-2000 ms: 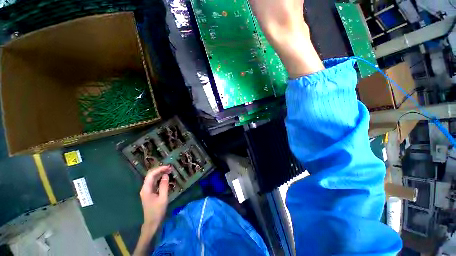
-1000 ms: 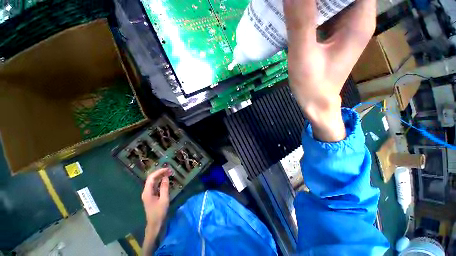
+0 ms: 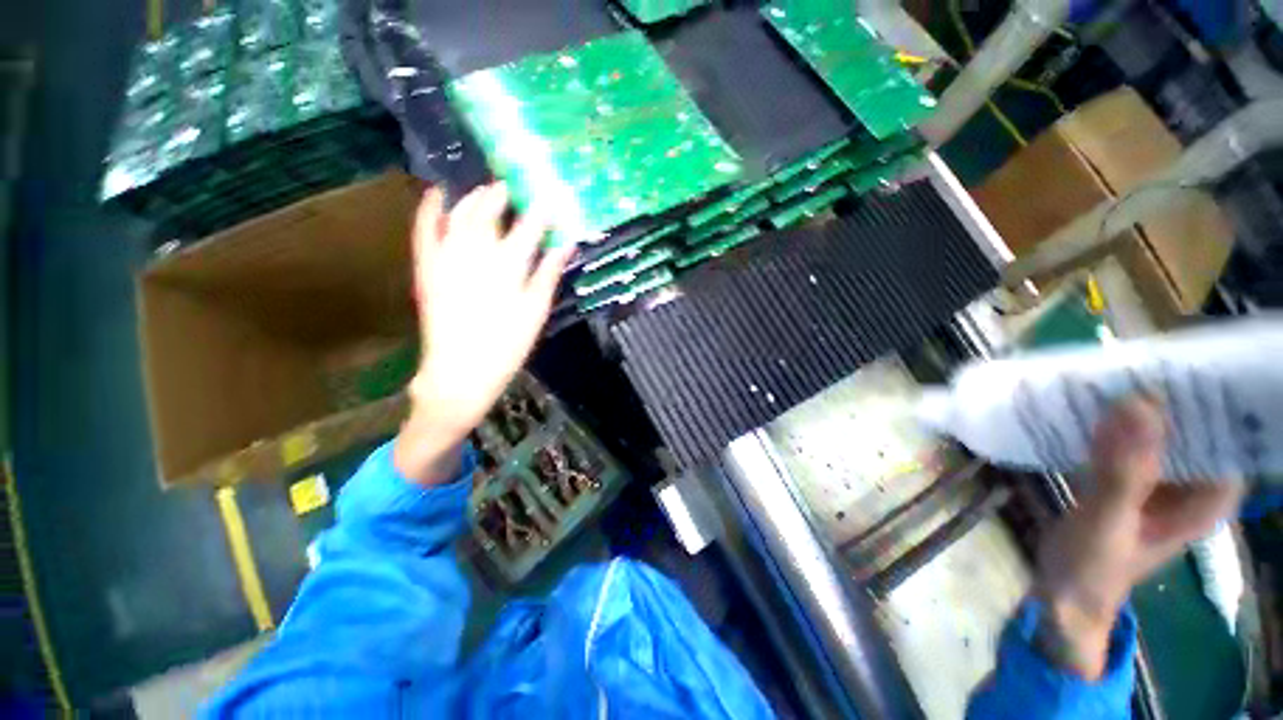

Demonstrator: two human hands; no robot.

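Note:
A green circuit board (image 3: 619, 134) lies on top of the board stack (image 3: 675, 253), ahead of me. My left hand (image 3: 486, 288) is at the board's near left edge with its fingers spread. The fingertips overlap the edge; whether they touch it is unclear. My right hand (image 3: 1126, 521), at the lower right, is shut on a white squeeze bottle (image 3: 1098, 401). The bottle is blurred, lies nearly level with its nozzle pointing left, and is above the conveyor's far side.
A black ribbed tray (image 3: 802, 317) sits between the stack and the conveyor rail (image 3: 816, 577). Dark rods (image 3: 922, 528) cross the conveyor bed. An empty pallet (image 3: 542, 492) lies low beside my lap. An open cardboard box (image 3: 211, 352) stands left. More stacked boards (image 3: 239, 99) are behind it.
My left hand has moved from the empty pallet up to the board stack. My right hand has carried the bottle from over the boards down to the right. The view has shifted.

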